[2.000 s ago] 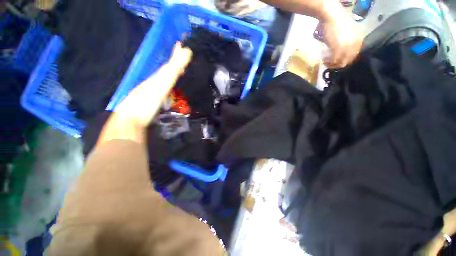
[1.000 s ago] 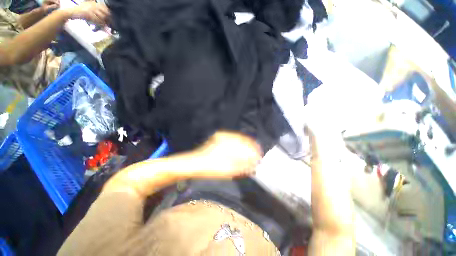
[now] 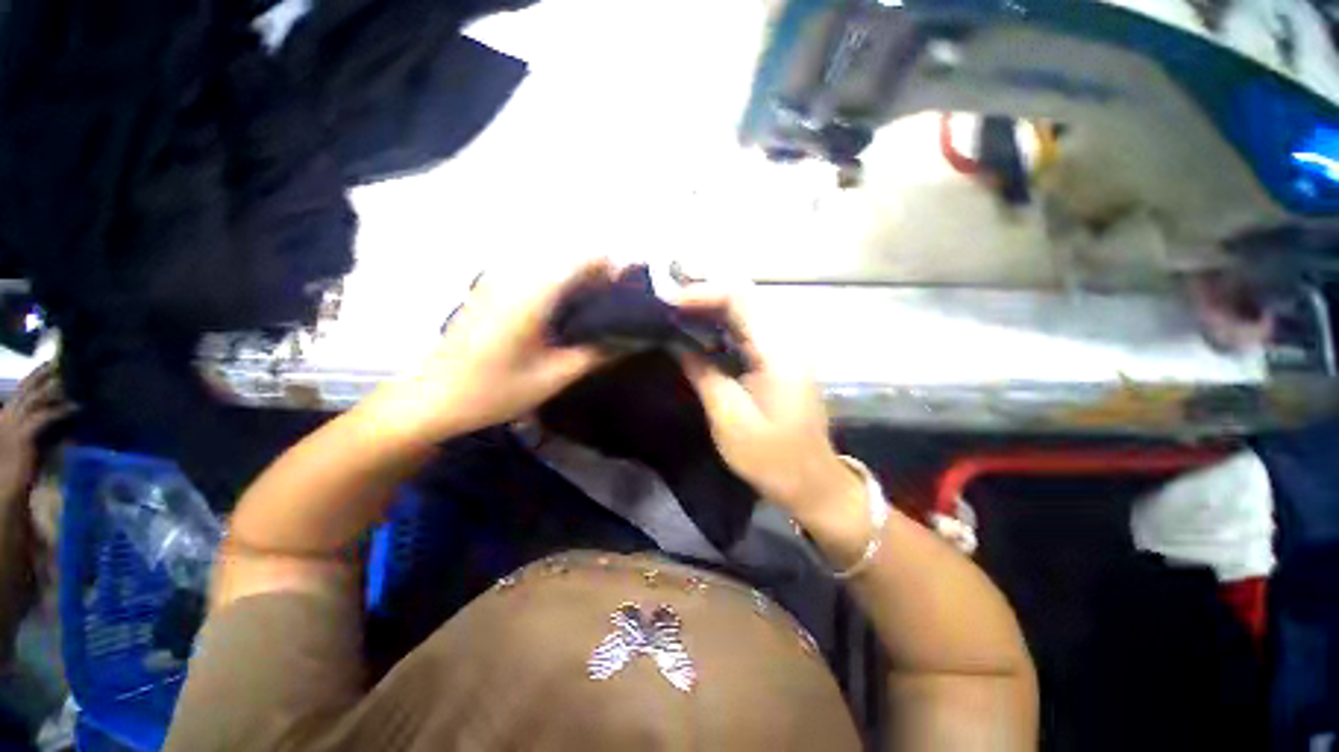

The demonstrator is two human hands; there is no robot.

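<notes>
A dark cloth piece (image 3: 654,411) is held in front of my chest at the table's front edge, its lower part hanging down. My left hand (image 3: 507,345) grips its left side with bent fingers. My right hand (image 3: 767,419), with a bracelet at the wrist, grips its right side. The cloth is bunched between the fingertips of both hands, which hide part of its upper edge. A greyish cloth part (image 3: 624,492) shows below it.
The sewing machine (image 3: 940,66) stands at the upper right of the white table (image 3: 632,162), with red and yellow handles under its arm. Black garments (image 3: 162,176) are piled on the left. Below are a blue basket (image 3: 103,588) and a red-rimmed bin (image 3: 1079,458). Another person's hand (image 3: 27,419) shows at the left edge.
My view has turned, so the black pile now lies at the left. My hands, earlier apart, have come together on a dark cloth piece at the table edge.
</notes>
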